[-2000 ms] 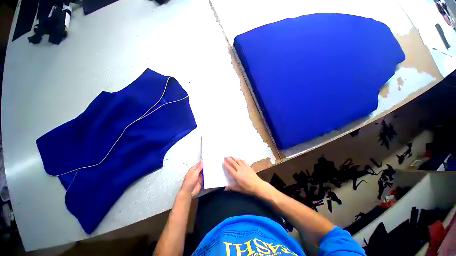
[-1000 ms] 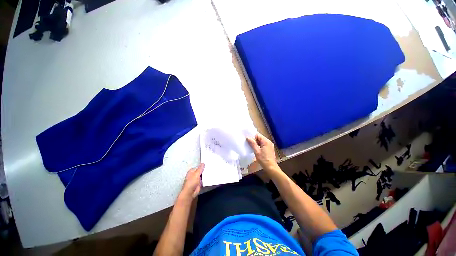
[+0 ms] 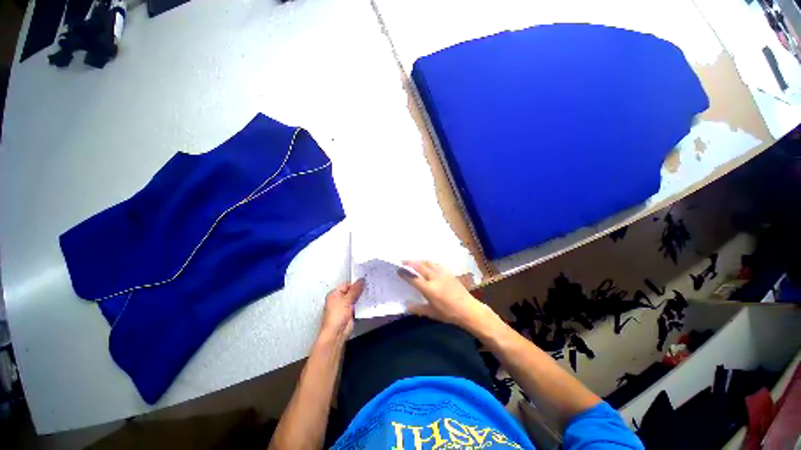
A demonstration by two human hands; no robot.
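My left hand (image 3: 341,309) and my right hand (image 3: 432,292) hold a white paper sheet (image 3: 381,290) by its two sides, low over the near table edge. The paper shows faint marks and looks partly folded. The sample bodice (image 3: 206,237), dark blue with thin pale piping, lies flat to the left of the paper. A thick stack of royal-blue fabric (image 3: 558,132) lies to the right, with its curved edge away from me.
White table (image 3: 369,176) with worn covering and brown board near its right edge. Black fabric pieces (image 3: 88,33) lie at the far left. Dark scraps (image 3: 562,316) litter the floor at right, beside an open box (image 3: 703,352) with cloth.
One second ago the paper was opened out, with its right side lifted. Now my right hand has come down and left, and the sheet looks shorter. The bodice and blue stack have not visibly moved.
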